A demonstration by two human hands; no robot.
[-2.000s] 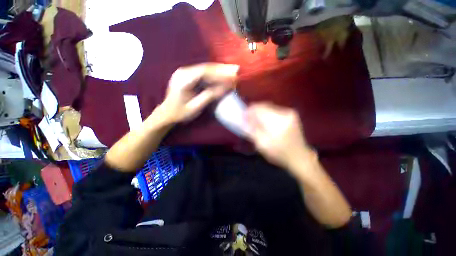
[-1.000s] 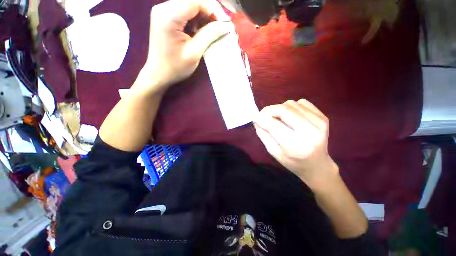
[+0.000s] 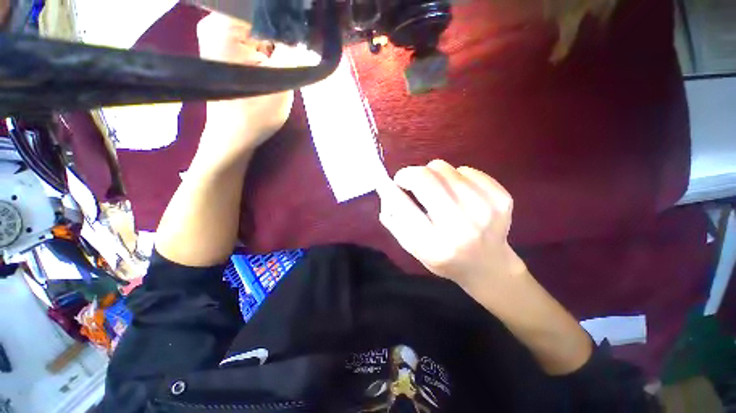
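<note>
A white strip (image 3: 340, 137) lies lengthwise over the large maroon panel (image 3: 533, 137), its far end near the lit machine head (image 3: 395, 24). A thin dark line runs along its right edge. My right hand (image 3: 452, 214) pinches the strip's near right corner between thumb and fingers. My left hand (image 3: 250, 89) is at the strip's far left side; a dark machine bar crosses in front of it and hides part of the fingers, which seem to press or hold the strip's far end.
A dark bar (image 3: 161, 77) crosses the upper left. White pieces (image 3: 145, 125) lie on the cloth at left, beside scraps and goods at the left edge. A blue basket (image 3: 262, 274) is below the table edge. Another white strip (image 3: 617, 329) lies on maroon cloth at lower right.
The hands were blurred around the small white piece, then stretched it out flat. Both hands and the strip have since shifted slightly left, and the dark bar has come into view.
</note>
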